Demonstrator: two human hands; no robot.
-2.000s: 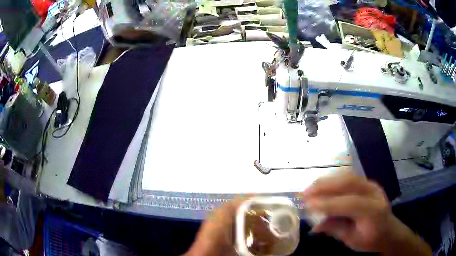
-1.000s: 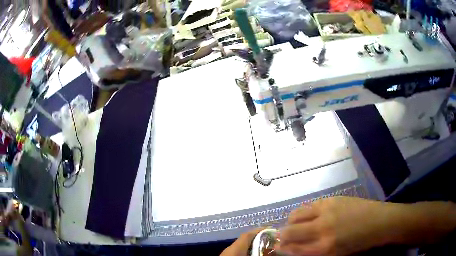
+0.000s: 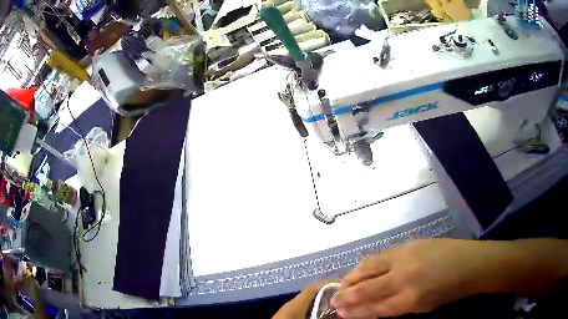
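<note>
A clear bottle with a whitish rim (image 3: 322,302) is at the bottom edge of the head view, largely cut off and covered by the hands. My left hand (image 3: 298,305) is around its left side, mostly out of the picture. My right hand (image 3: 398,280) is over its top with bent fingers closed there. The cap is hidden under these fingers. Both hands are in front of the sewing table's front edge.
A dark panel stack (image 3: 149,205) lies on the table (image 3: 249,205) at left. A white sewing machine (image 3: 398,93) stands at right, with a dark piece (image 3: 467,168) under its arm. A measuring scale (image 3: 286,274) runs along the front edge. A green-handled tool (image 3: 281,32) stands behind the machine head.
The bottle has sunk towards the bottom edge of the view. My right hand has come from beside the bottle onto its top and stays there. The view has turned and shifted.
</note>
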